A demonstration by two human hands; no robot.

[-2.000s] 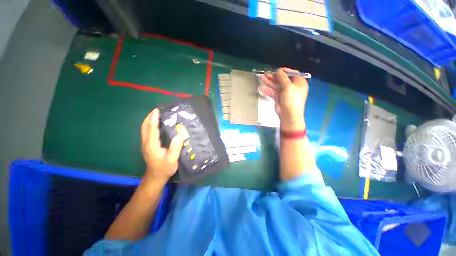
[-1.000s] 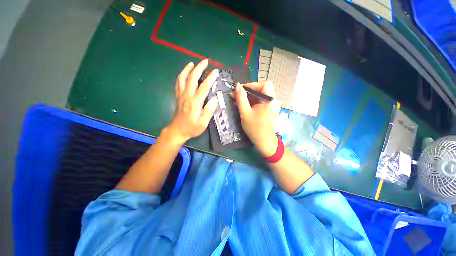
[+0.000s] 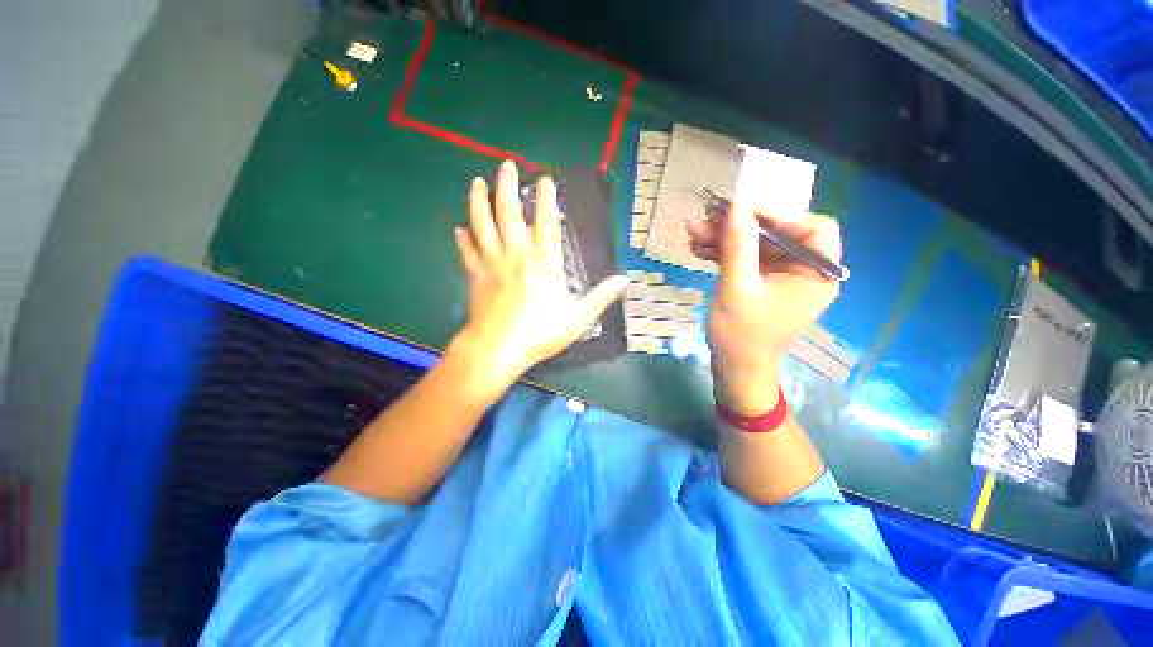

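My left hand (image 3: 525, 284) lies spread over the housing (image 3: 572, 253), hiding most of it. The housing rests on a black foam pad (image 3: 602, 228). My right hand (image 3: 771, 284) holds dark tweezers (image 3: 799, 253), their tips over the adhesive strip sheet (image 3: 693, 190), grey-beige with a white part on its right. Whether the tips touch the sheet or hold a piece, I cannot tell.
Adhesive strip pieces (image 3: 660, 310) lie below the sheet. Blue film (image 3: 898, 303) covers the bench to the right, then bagged sheets (image 3: 1043, 367) and a fan (image 3: 1125, 436). Blue bins (image 3: 108, 417) stand at the front edge. A yellow item (image 3: 340, 76) lies at the back left.
My right hand has moved right with the tweezers, from the housing to the adhesive sheet. My left hand, beside and partly on the housing before, now lies flat across it.
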